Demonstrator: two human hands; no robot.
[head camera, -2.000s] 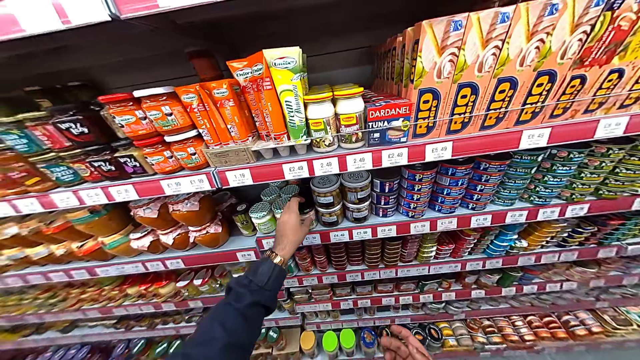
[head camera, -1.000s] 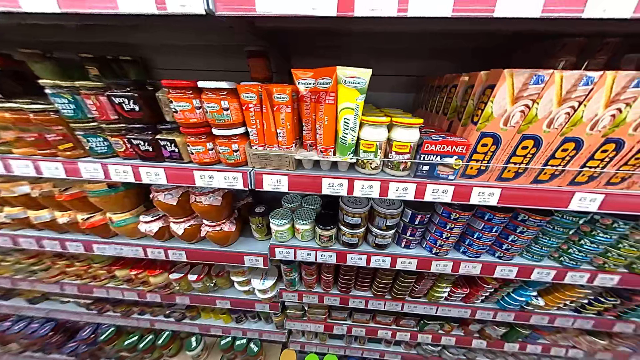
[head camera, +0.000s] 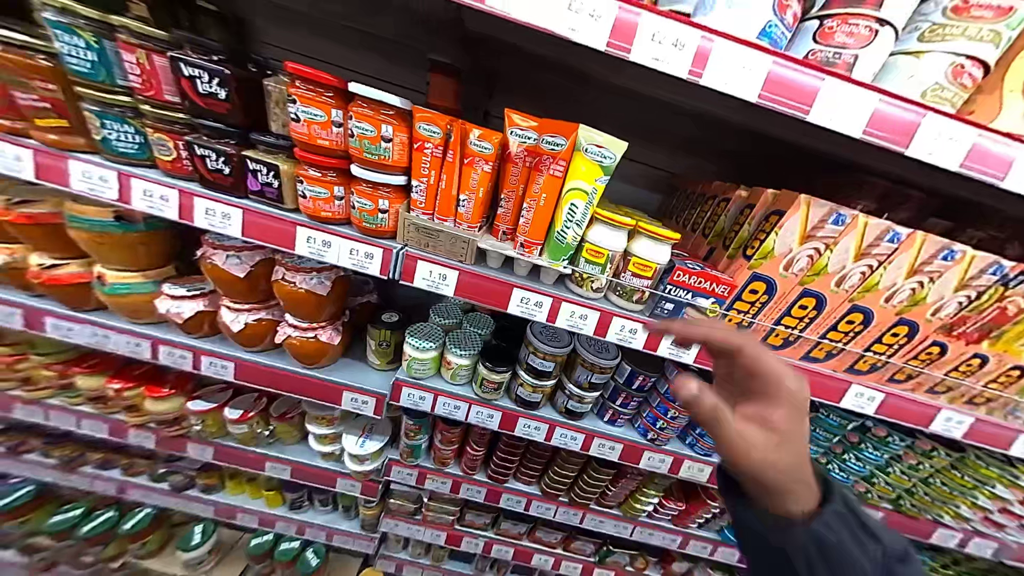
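Observation:
My right hand (head camera: 744, 400) is raised at the right of the view, blurred, in a dark sleeve. Its thumb and fingers are apart, with nothing between them. It appears in front of the shelf edge below the Dardanel tuna box (head camera: 693, 290) and the Rio cartons (head camera: 788, 316). Left of the tuna box stand yellow-lidded Winiary jars (head camera: 640, 268), then a green tube (head camera: 588, 188) and orange Univer tubes (head camera: 544, 184). One shelf lower are small jars with green-patterned lids (head camera: 422, 350), dark-lidded jars (head camera: 546, 352) and stacked blue tins (head camera: 658, 412). My left hand is out of view.
An upper shelf edge with price tags (head camera: 704, 68) slants across the top right. At left stand sauce jars (head camera: 216, 92) and brown pots with cloth-like covers (head camera: 312, 288). Packed lower shelves hold lidded jars (head camera: 196, 544) and stacked tins (head camera: 568, 472).
Two seconds ago my left hand was at the small green-lidded jars; now it is out of view. My right hand, low in that earlier frame and unseen one second ago, is now raised at the right.

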